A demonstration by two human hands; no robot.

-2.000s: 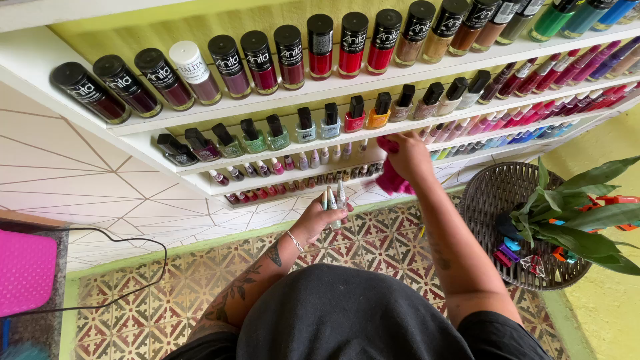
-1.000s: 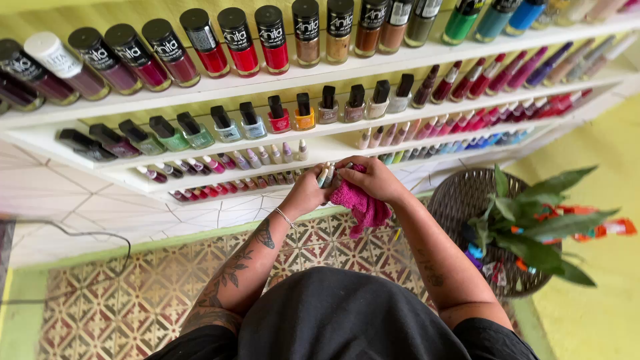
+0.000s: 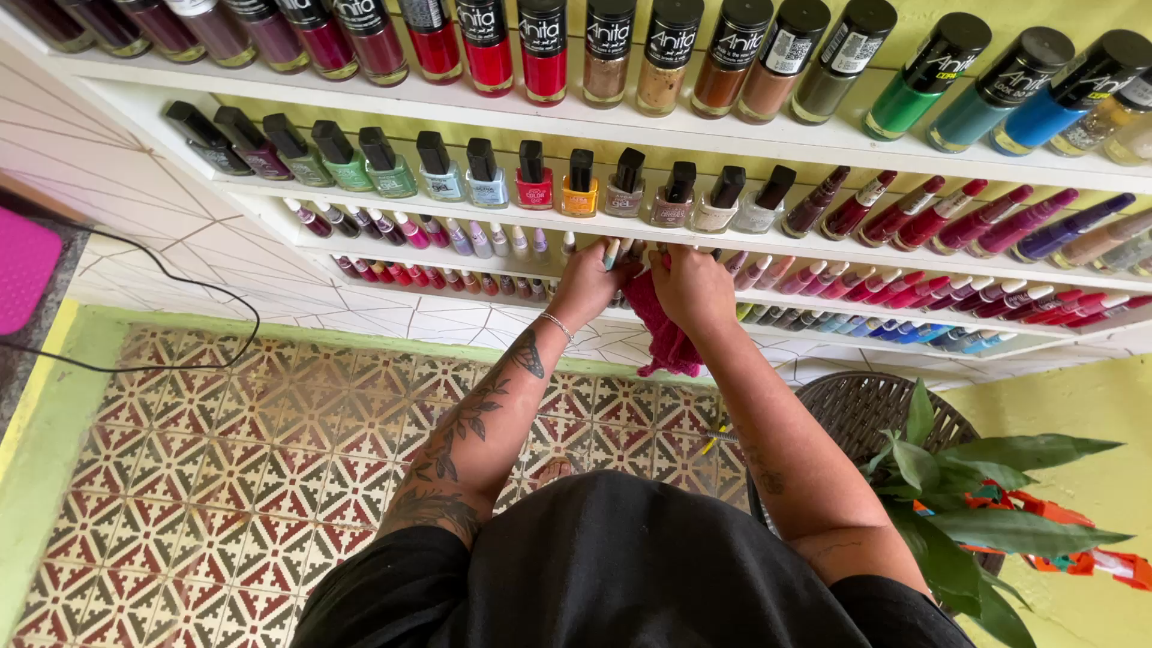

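My left hand (image 3: 589, 279) is at the third shelf, with small nail polish bottles (image 3: 612, 254) between its fingers. Close by on the right, my right hand (image 3: 697, 290) grips a magenta cloth (image 3: 663, 333) that hangs below it; its fingertips reach the same shelf, and what they touch is hidden. Small pale and lilac polish bottles (image 3: 499, 239) stand left of my hands, and slim pink ones (image 3: 792, 277) to their right. Directly above my hands, the second shelf carries square black-capped bottles (image 3: 628, 184).
Larger polish bottles (image 3: 666, 58) line the top shelf (image 3: 405, 108). The lowest shelf holds several small bottles (image 3: 423, 277). A leafy plant (image 3: 999, 504) and a dark woven basket (image 3: 886, 405) stand at the right. A black cable (image 3: 243, 297) loops at the left, over patterned floor tiles (image 3: 270, 432).
Both hands, together at the cloth in front of the shelves one second ago, have moved to the third shelf and slightly apart. The cloth hangs from my right hand. The view has shifted.
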